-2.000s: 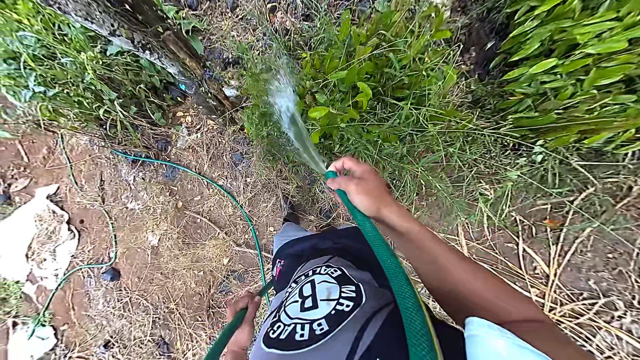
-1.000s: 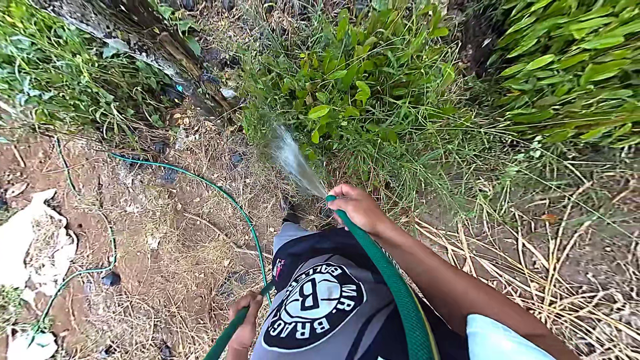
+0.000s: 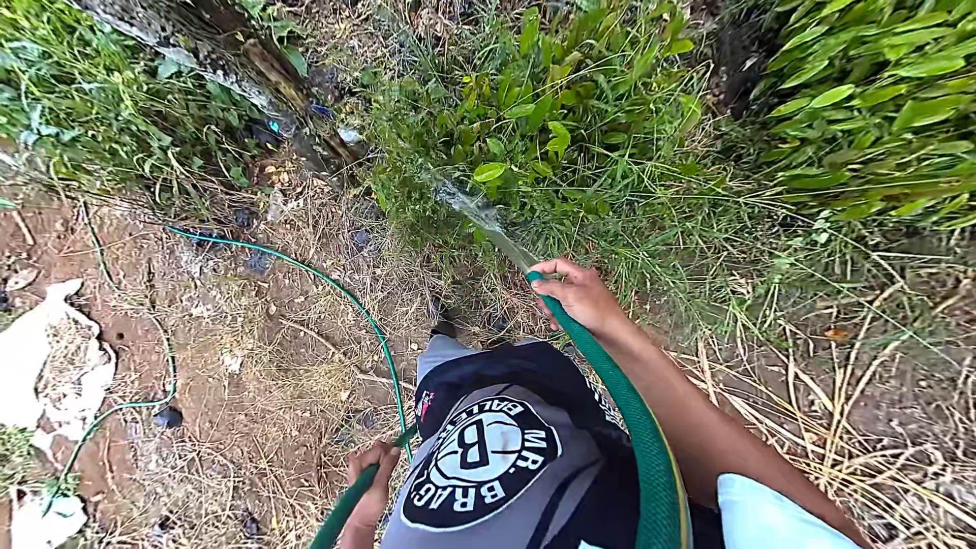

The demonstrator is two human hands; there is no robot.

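My right hand is closed around the end of a green garden hose, its thumb and fingers at the mouth. From there a spray of water fans up and left onto low leafy plants. At the lower left, my left hand grips another stretch of green hose beside my printed shirt. A thinner-looking green hose curves over the dry ground from near that hand. Where the hose passes by my body is partly hidden.
A tree trunk leans at the upper left. Dense leafy shrubs grow at the upper right. White torn sheeting lies on the soil at the left, and dry stalks cover the ground at the right. My shoe shows ahead of me.
The water spray is narrower and shorter than two seconds ago. Both hands keep their hold on the hose, with little movement.
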